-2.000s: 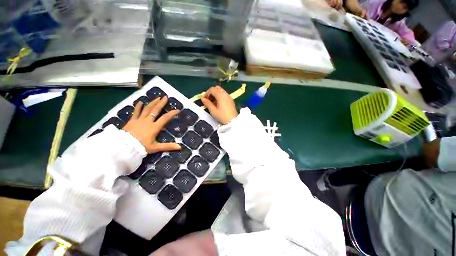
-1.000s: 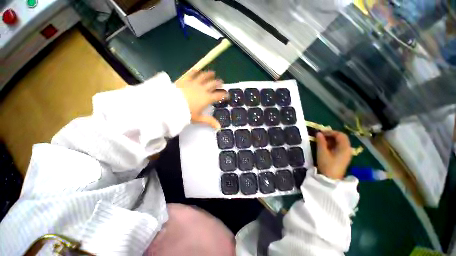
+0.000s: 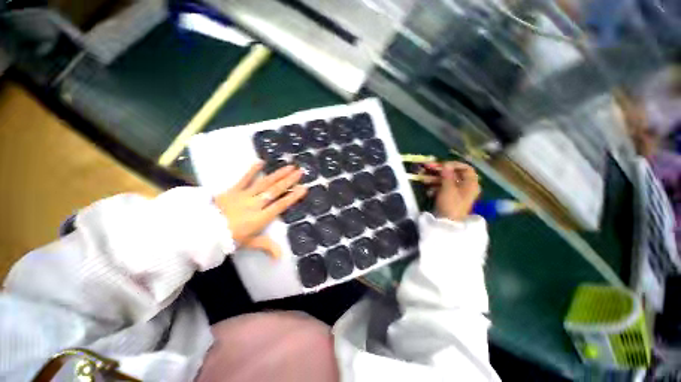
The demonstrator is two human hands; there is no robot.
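The white sheet [image 3: 224, 158] lies at the bench edge, tilted, with black moulded parts [image 3: 340, 192] on it in a grid of rows. My left hand [image 3: 263, 205] lies spread over the left part of the grid, fingertips on the black parts. My right hand [image 3: 457, 188] is just past the sheet's right edge, fingers bent together at the pale yellow tape strips [image 3: 418, 158]. The frame is blurred, and I cannot tell if the fingers hold anything. The blue-handled tool [image 3: 493, 208] lies right of my right hand.
A long pale yellow strip [image 3: 215, 104] lies left of the sheet on the green bench [image 3: 523, 257]. A lime-green and white fan [image 3: 609, 326] stands at lower right. Clear plastic [image 3: 440, 60] stands behind the work. A wood-coloured board [image 3: 52, 171] is at left.
The view has shifted, so the sheet appears further left and tilted. My left hand has moved from the sheet's upper left corner down onto the black parts. My right hand stays by the tape strips.
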